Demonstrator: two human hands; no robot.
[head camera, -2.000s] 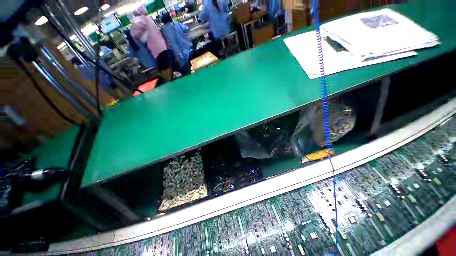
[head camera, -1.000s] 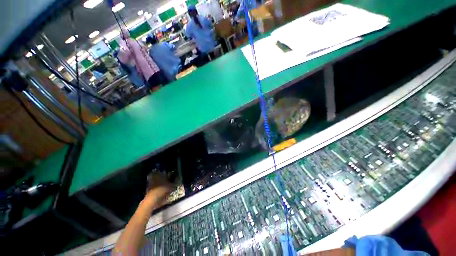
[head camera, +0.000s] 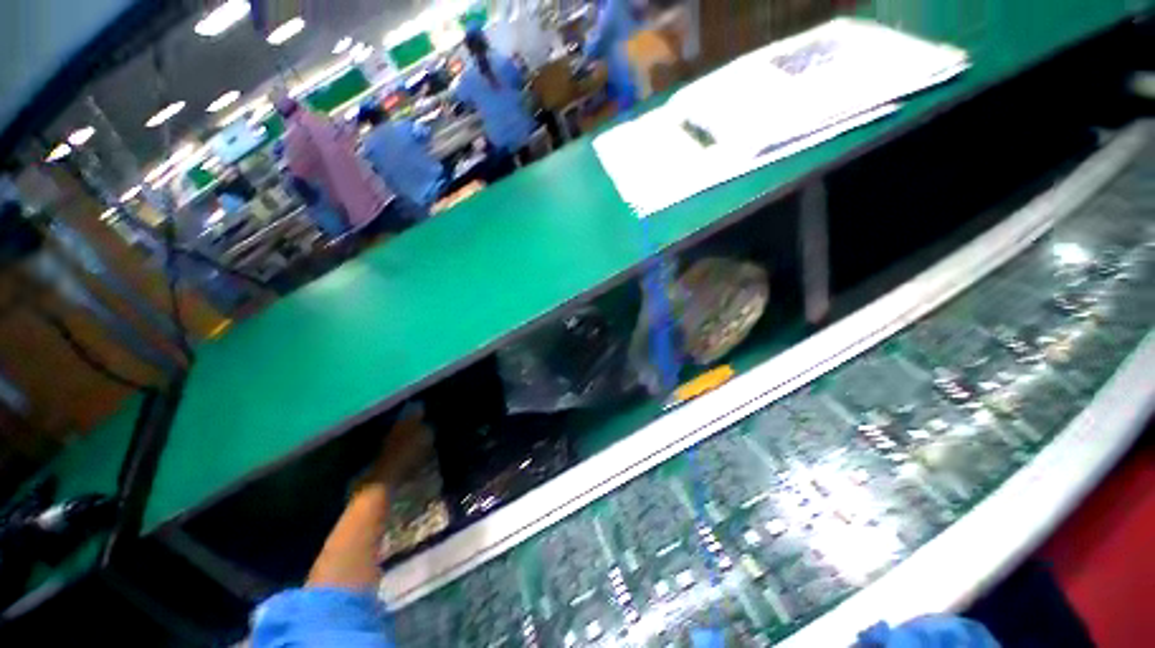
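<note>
My left hand (head camera: 403, 453) reaches under the green shelf into the bin of pale small components (head camera: 416, 517). The hand is blurred and in shadow, and its fingers and anything between them cannot be made out. A light blue sleeve covers the forearm at the bottom. My right hand is not in view; only a piece of blue sleeve (head camera: 931, 633) shows at the bottom right edge. Green circuit boards (head camera: 760, 506) fill the conveyor line in front of me, with bright glare on them.
White papers (head camera: 785, 108) lie on the green shelf (head camera: 380, 317). Under it are a dark bin (head camera: 517, 471), a clear bag (head camera: 570, 361), a bag of pale pieces (head camera: 722, 308) and an orange-yellow item (head camera: 703, 384). A blue cord hangs in front. People stand in the background.
My left arm came into view and reached into the component bin. Since one second ago the hand is deeper under the shelf and more sleeve shows. The view has shifted right and blurred.
</note>
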